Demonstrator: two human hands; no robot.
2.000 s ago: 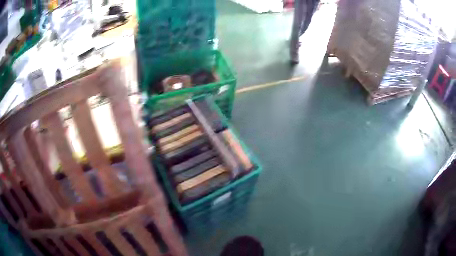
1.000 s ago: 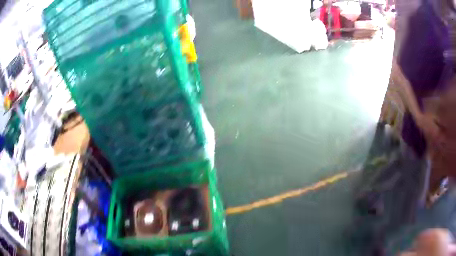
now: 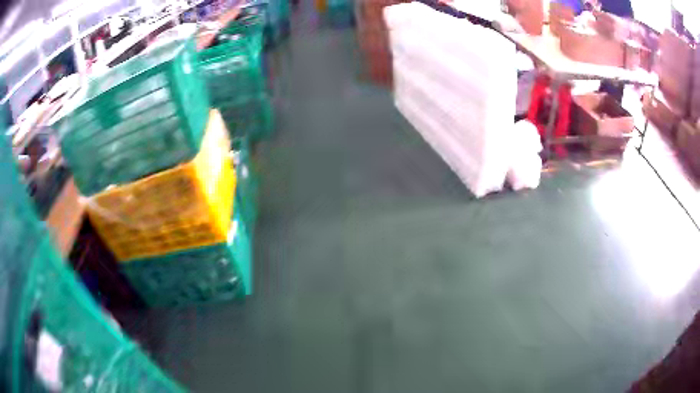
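Observation:
Neither of my hands is in the picture. Nearest in front of me at the left is a stack of plastic crates: a green crate [image 3: 134,115] on top, a yellow crate [image 3: 165,211] in the middle and another green crate [image 3: 188,275] at the bottom. The yellow crate has slotted sides. A further green crate [image 3: 69,322], cut off by the picture's edge, shows at the lower left. The view is blurred, and the contents of the crates cannot be seen.
Green floor [image 3: 368,269] runs ahead. A tall white block-like stack [image 3: 453,96] stands right of the aisle. Behind it is a table [image 3: 568,65] with cartons, a red stool [image 3: 549,111] and an open carton [image 3: 602,115] below. More green crates [image 3: 234,80] stand farther left.
The view has moved forward along the aisle. The hand at the lower right and the person at the right have left the picture. The yellow crate and white stack now show fully.

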